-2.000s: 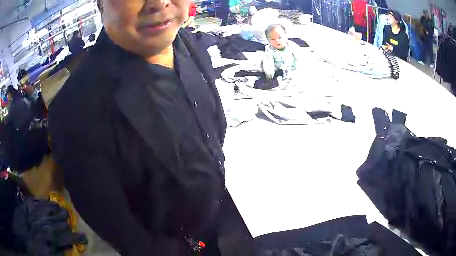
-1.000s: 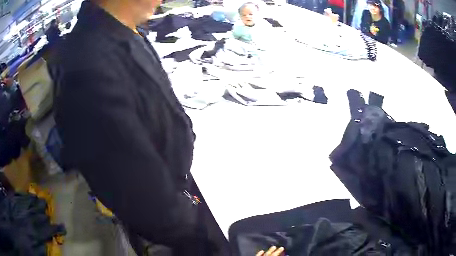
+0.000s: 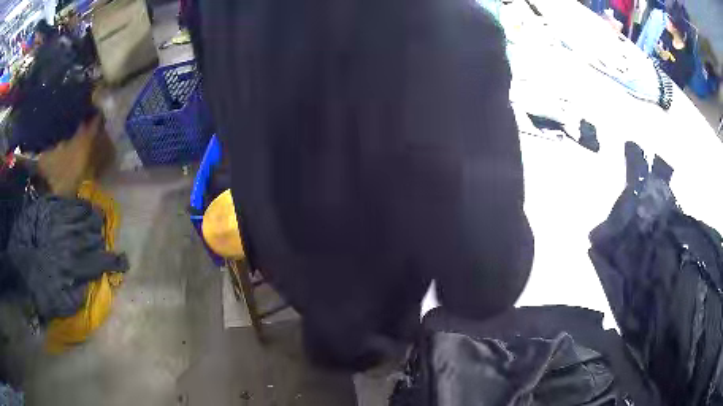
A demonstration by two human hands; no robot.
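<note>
A black garment (image 3: pixel 507 361) with a shiny, wrinkled lining lies at the near edge of the white table (image 3: pixel 559 266), at the bottom of the view. A larger heap of black garments (image 3: pixel 674 277) lies to its right, with two strap-like ends sticking up at its far side. Neither of my hands shows in the view. A person in dark clothing (image 3: pixel 365 158) stands very close in front, blurred, and hides the middle of the table.
A round yellow stool (image 3: pixel 222 226) stands left of the person, beside a blue bin (image 3: pixel 204 178). A dark blue lattice crate (image 3: pixel 168 119) is behind. Dark garments (image 3: pixel 59 250) lie on yellow cloth (image 3: pixel 87 317) on the floor at left. A striped-edged garment (image 3: pixel 664 86) lies far right.
The view has swung left and down, showing more floor. The person in dark clothing now fills the centre and hides the baby and most pale cloth. Fingers seen at the bottom edge are gone.
</note>
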